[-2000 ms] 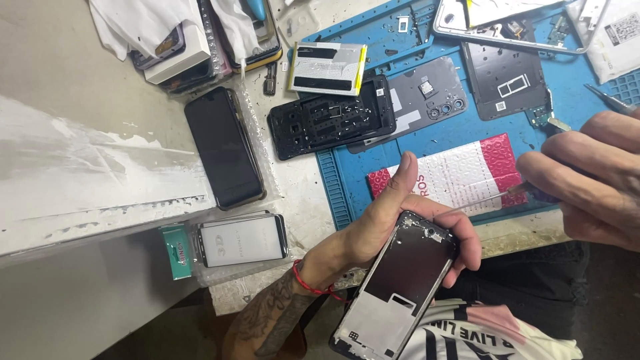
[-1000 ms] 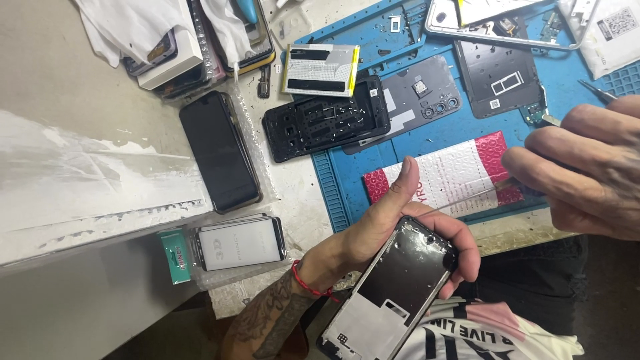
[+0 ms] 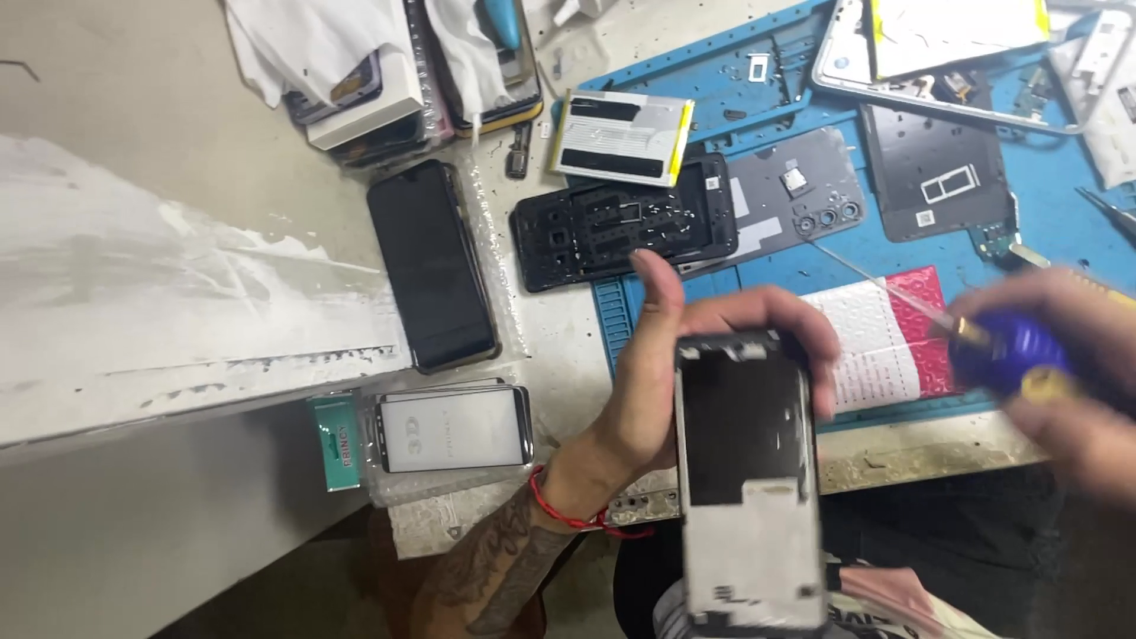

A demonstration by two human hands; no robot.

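My left hand (image 3: 652, 382) holds a bare phone frame (image 3: 754, 568) upright, its inner side toward me, thumb raised at the left. My right hand (image 3: 1056, 373), blurred by motion, grips a screwdriver (image 3: 1003, 351) with a blue and yellow handle. The thin shaft points up and left, its tip over a grey phone back cover (image 3: 763, 195) with camera openings. A white and pink bubble-wrap packet (image 3: 861, 355) lies between the hands. Left of it, beyond my left hand, are a black phone housing (image 3: 621, 217) and a phone battery (image 3: 621, 138).
A blue repair mat (image 3: 754, 293) carries a dark back plate (image 3: 941, 177), a silver frame (image 3: 950, 111) and tweezers (image 3: 1109, 209). Left of the mat lie a black phone (image 3: 435, 266) and packaged screen protectors (image 3: 453, 430). A pale raised surface (image 3: 177, 302) spans the left side.
My left hand has turned the phone frame from a slant to nearly upright. The screwdriver's handle now shows in my right hand, and its shaft has swung upward.
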